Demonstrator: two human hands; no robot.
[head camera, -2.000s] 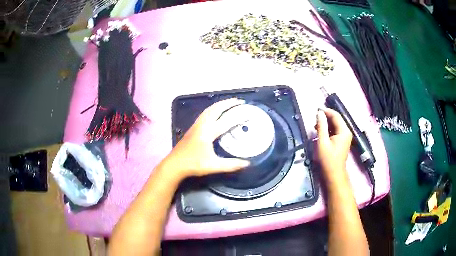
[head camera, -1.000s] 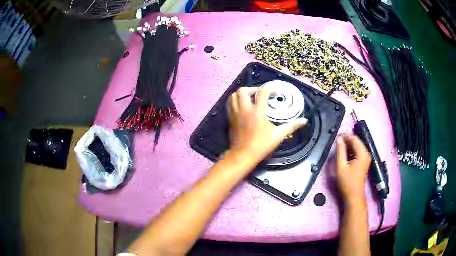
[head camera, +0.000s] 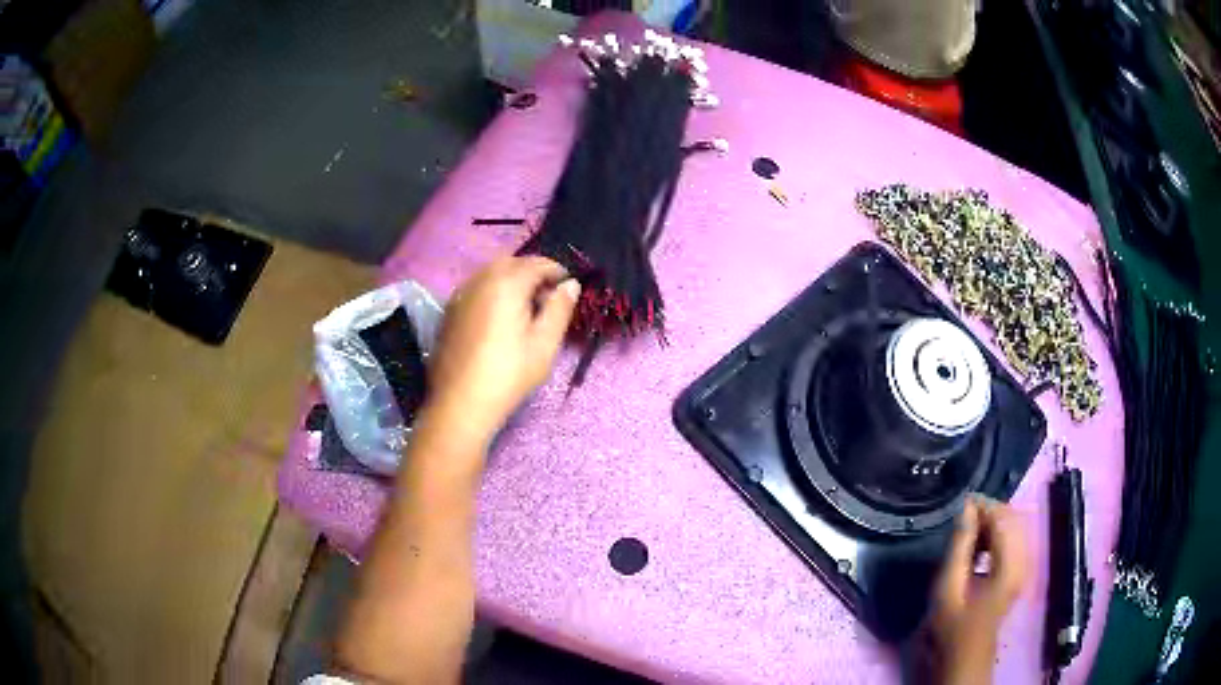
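Observation:
My left hand (head camera: 493, 335) is at the red-tipped end of the black wire bundle (head camera: 623, 174), fingers bent together; whether a wire is pinched cannot be told. My right hand (head camera: 980, 569) is blurred, low at the panel's right side, thumb and fingers curled close; whether it holds something small cannot be told. The speaker driver (head camera: 870, 428), with its silver disc magnet (head camera: 940, 375) facing up, sits in the black panel (head camera: 750, 402). The panel lies turned cornerwise on the pink tabletop (head camera: 562, 468).
An open plastic bag (head camera: 351, 388) with black parts stands left of my left hand. A pile of small components (head camera: 991, 268) lies behind the panel. A slim black screwdriver (head camera: 1067, 569) lies at the right edge. Another speaker (head camera: 194, 274) lies on cardboard (head camera: 121, 428). A person's foot or shoe is possibly at the top.
The view has swung left. My left hand has let go of the magnet and moved left to the wire bundle. The panel was turned cornerwise; my right hand is now beside its edge.

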